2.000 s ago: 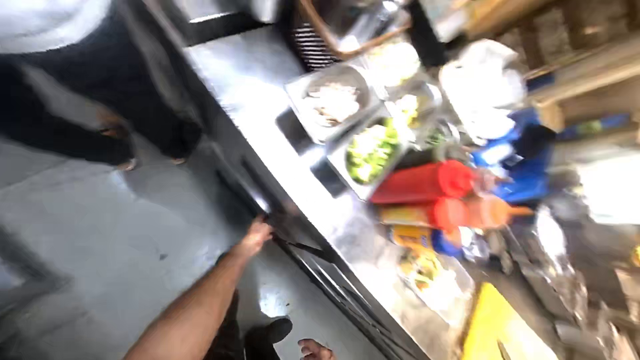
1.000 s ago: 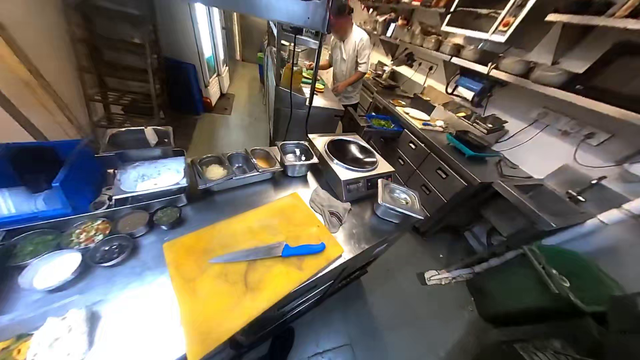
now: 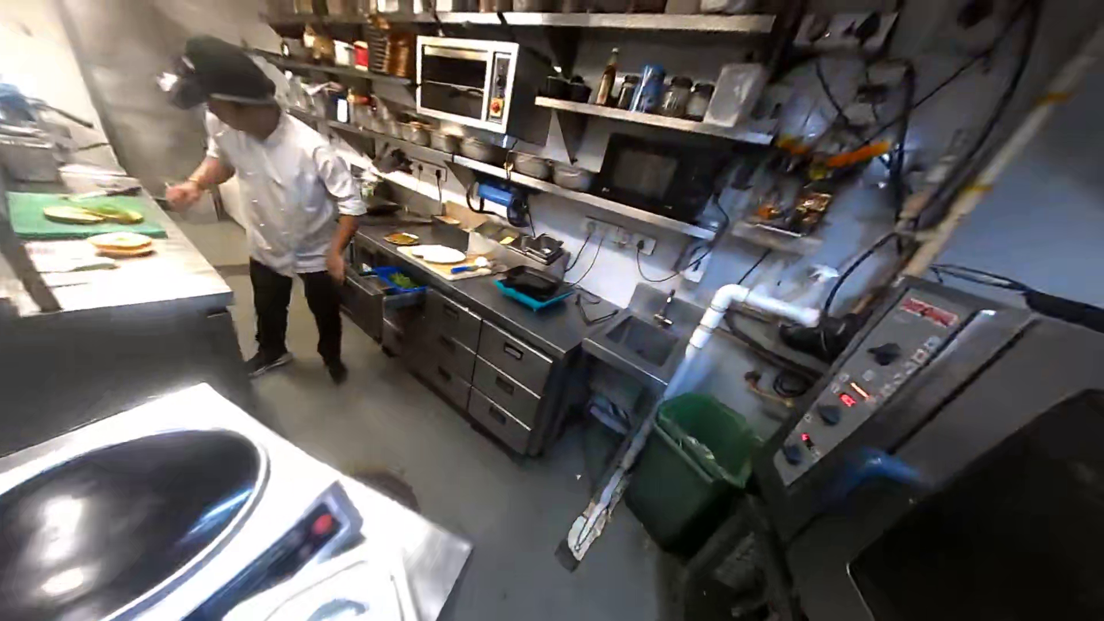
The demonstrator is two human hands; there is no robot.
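Observation:
Neither my left hand nor my right hand shows in the head view. Closest to me, at the lower left, is an induction wok cooker with a round black bowl and a red button on its front panel. The lid of a metal container is cut off by the bottom edge beside it. Farther off, a person in a white jacket stands by a worktop, one hand near a green cutting board with sliced food on it. A bread-like round lies in front of that board.
A drawer counter runs along the wall, holding a blue tray and a board with flatbreads. Right of it are a sink, a white pipe, a green bin and an oven control panel. Grey floor lies between.
The view has swung far to the right, away from the yellow cutting board and blue-handled knife. An arm and part of a hand, seen two seconds ago, are out of view. The cooker appears much closer.

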